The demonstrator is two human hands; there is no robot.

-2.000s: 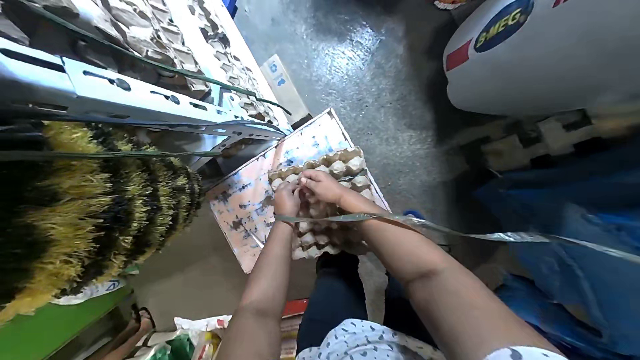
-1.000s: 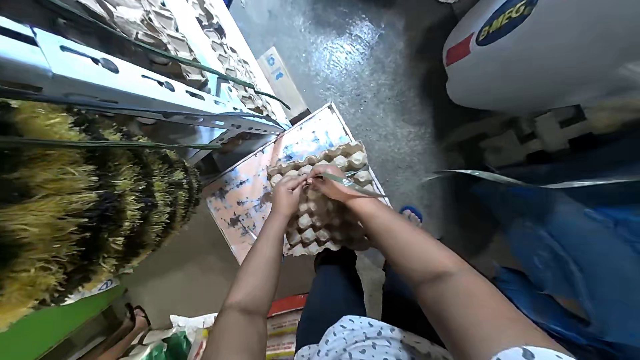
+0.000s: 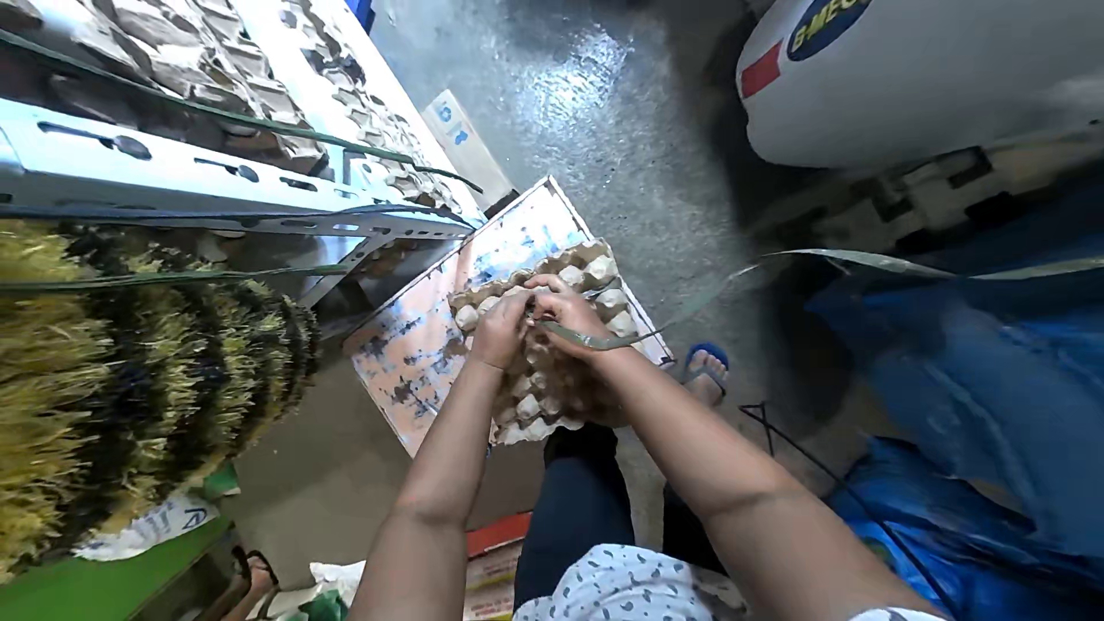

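A pulp egg tray (image 3: 535, 405) lies on a paint-stained board-like surface, directly beneath both hands. Over its upper part my left hand (image 3: 503, 328) and my right hand (image 3: 565, 315) meet, fingertips close together on a flat green plastic strap (image 3: 586, 338). The strap's long end runs from my right hand across the wrist and off to the right. Whether another tray lies under the top one cannot be told. The stained surface (image 3: 397, 354) shows to the left of the tray.
A slotted metal shelf frame (image 3: 259, 177) with stacked egg trays (image 3: 172, 52) stands upper left, above yellow-and-black bristly bundles (image 3: 172, 362). A large white sack (image 3: 931, 86) is upper right, blue plastic sheeting (image 3: 975, 371) at right. A person's sandalled foot (image 3: 254, 573) shows lower left.
The strap's long end, earlier stretched across both wrists, now hangs slack from my right hand and curves away to the right. Both hands have stayed together over the egg tray.
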